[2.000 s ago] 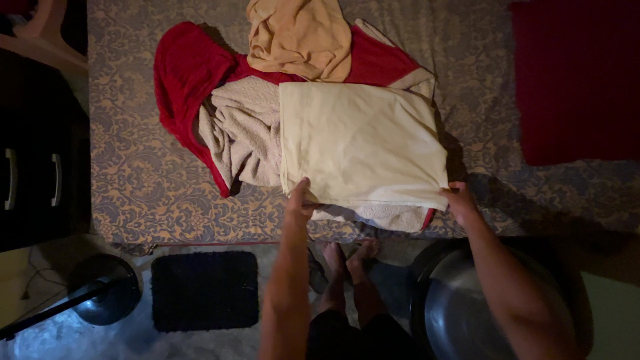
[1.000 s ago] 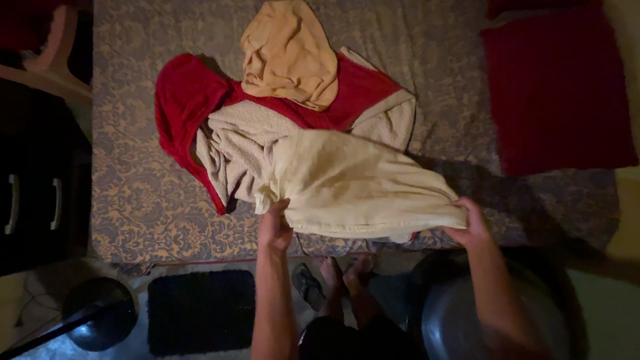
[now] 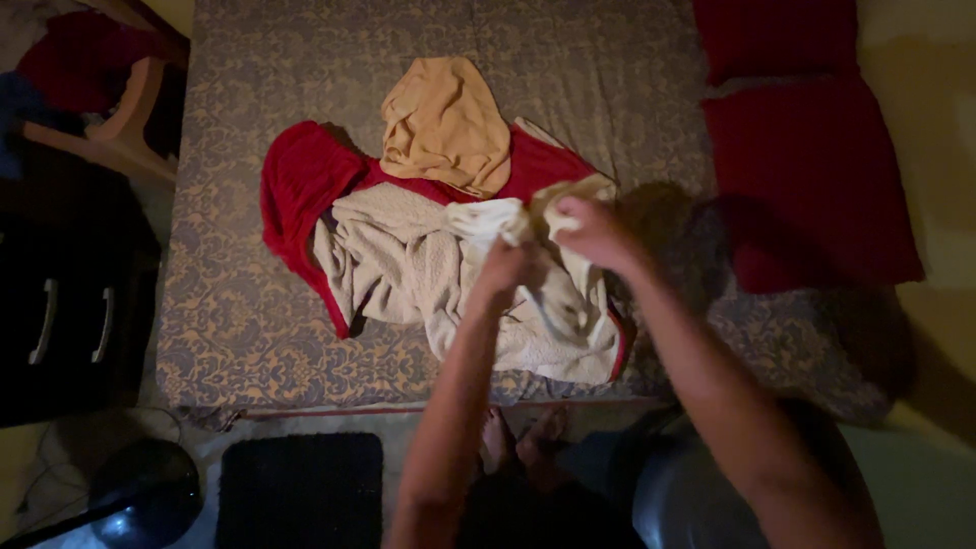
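Note:
Bunched in both my hands is a cream cloth (image 3: 488, 217), blurred by motion. My left hand (image 3: 509, 267) grips its left part, and my right hand (image 3: 591, 232) grips its right part, a little higher. Beneath them a red hooded garment (image 3: 305, 183) with a beige fleecy lining (image 3: 396, 259) lies spread on the patterned bedspread (image 3: 305, 374), its hood at the left. An orange-tan cloth (image 3: 450, 122) rests crumpled over the garment's upper edge, beyond my hands. The fingertips are partly hidden in the cream fabric.
Two red cushions (image 3: 808, 175) lie at the right of the bed. A plastic chair (image 3: 130, 122) and a black drawer unit (image 3: 76, 305) stand at the left. Below are a dark mat (image 3: 301, 488), a round black object (image 3: 145, 488) and a large rounded metallic object (image 3: 701, 488).
The cream cloth, held out broadly between my hands before, is now gathered up. My hands have come close together over the garment, and more of the fleecy lining shows.

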